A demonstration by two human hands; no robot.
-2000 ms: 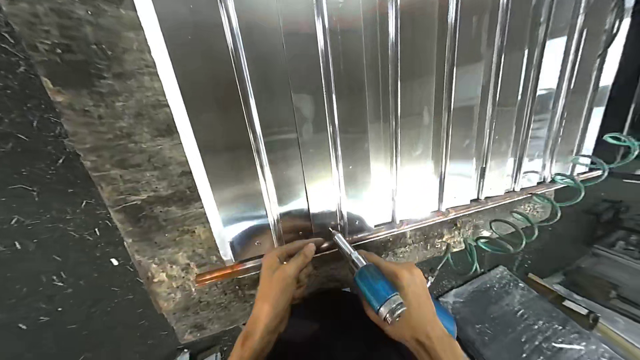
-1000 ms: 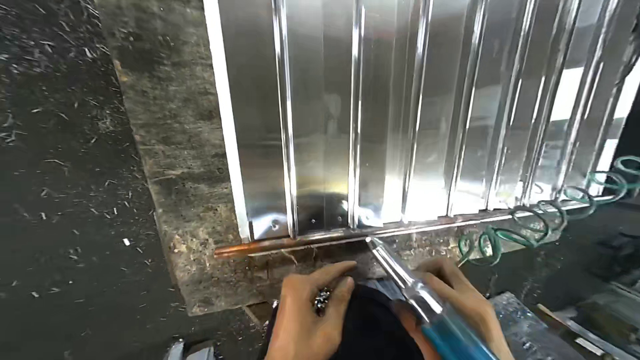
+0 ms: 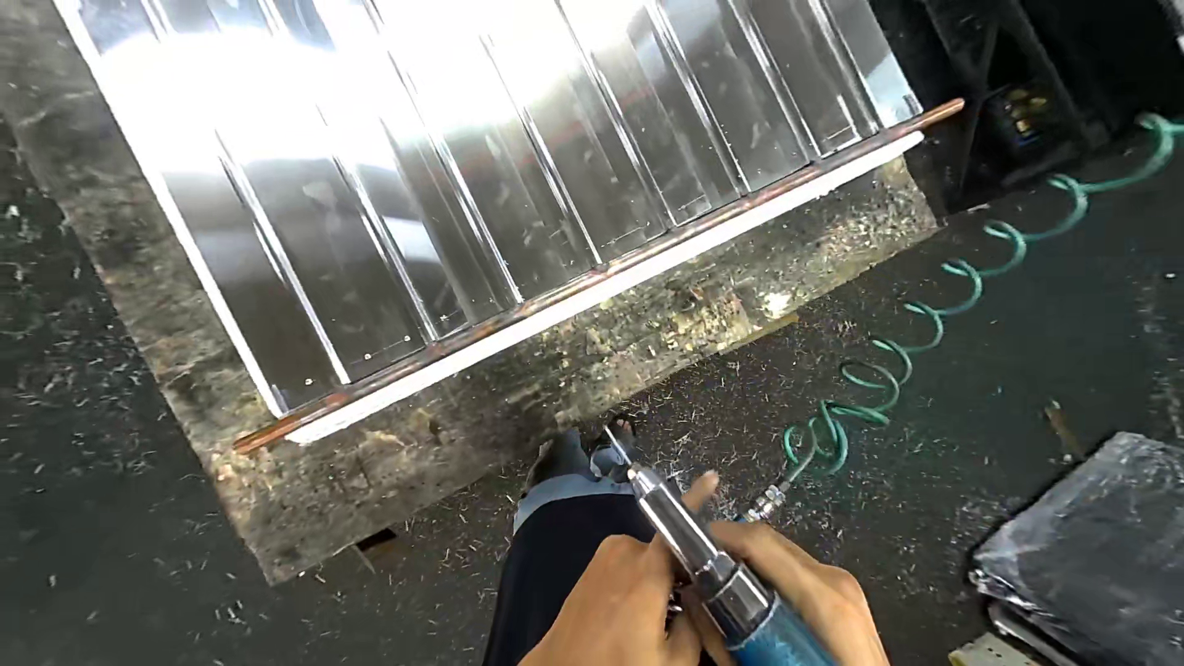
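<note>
Near the bottom middle, my right hand (image 3: 805, 578) is closed round a blue and silver pneumatic rivet gun (image 3: 703, 555), with a thin rivet stem sticking out of its nose. My left hand (image 3: 610, 601) is at the nose section of the gun, fingers curled; whether small rivets lie in it is hidden. Both hands are off the workpiece, below the table edge. A ribbed sheet-metal panel (image 3: 388, 213) fills the upper view, with a copper-coloured pipe (image 3: 555, 296) lying along its near edge. Small dots show near the panel's lower left corner.
The panel rests on a worn, stained table (image 3: 370, 481). A coiled green air hose (image 3: 962, 277) runs from a fitting by the gun to the upper right. A plastic-wrapped flat bundle (image 3: 1101, 546) lies at lower right. Metal scraps litter the floor (image 3: 462, 564).
Both hands and the rivet gun have moved away from the pipe and panel edge, and the left hand has come to the gun's nose. The view has turned and shifted strongly.
</note>
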